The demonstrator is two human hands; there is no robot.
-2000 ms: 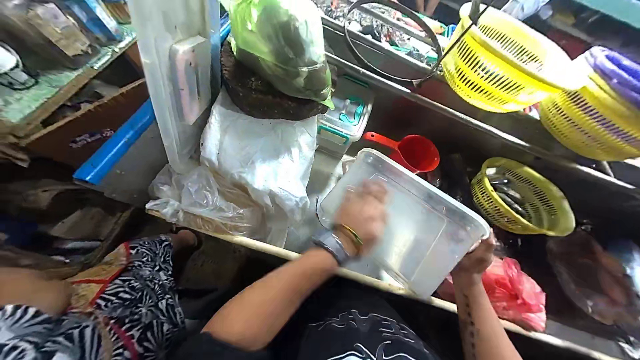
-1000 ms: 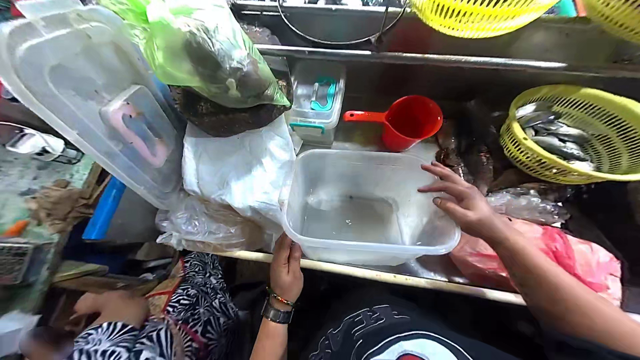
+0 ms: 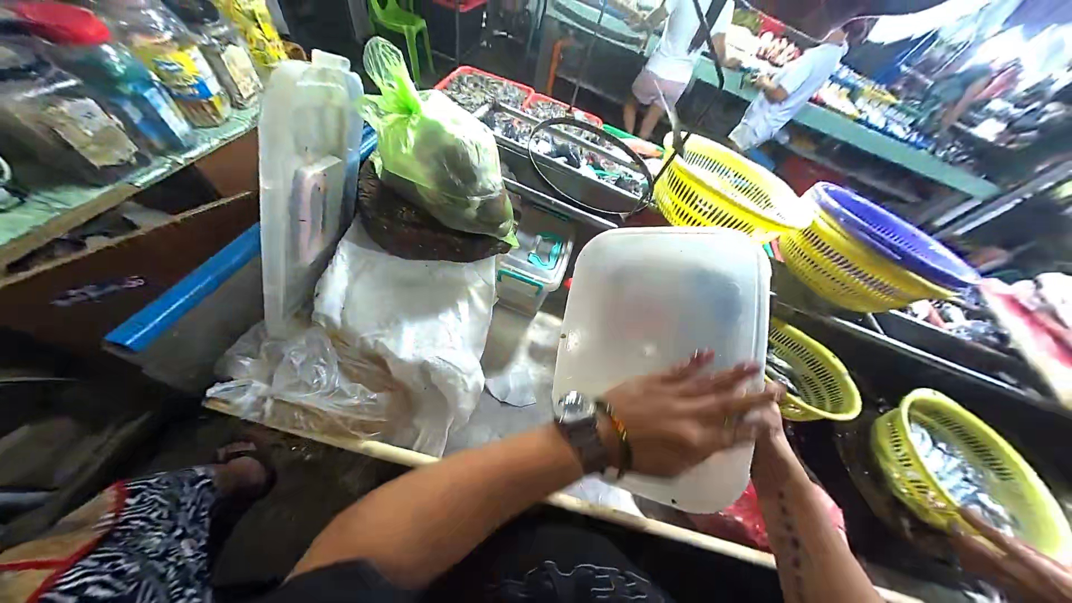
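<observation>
A translucent plastic tub (image 3: 662, 310) is tipped up in front of me, its bottom facing me. My left hand (image 3: 682, 414), with a watch and a band at the wrist, lies flat across its lower part, fingers spread and blurred. Behind the tub's lower right edge, my right hand (image 3: 770, 410) grips its side, partly hidden. Left of the tub stand a white plastic sack (image 3: 410, 310) and, above it, a knotted green plastic bag (image 3: 452, 159) on a dark round object. A small lidded clear box (image 3: 536, 260) with a teal latch is behind them.
Yellow baskets (image 3: 812, 368) stand on the right, another with small fish (image 3: 963, 469) near a co-worker's hand (image 3: 1013, 557). A large translucent lid (image 3: 306, 201) leans at left beside a blue bar (image 3: 184, 289). A red plastic bag (image 3: 737, 515) lies below the tub. A seated person's patterned clothing (image 3: 138, 532) shows lower left.
The tub stood upright on the counter one second ago and is now raised and tipped. My left hand has moved from its near rim onto its surface. The view has swung upward.
</observation>
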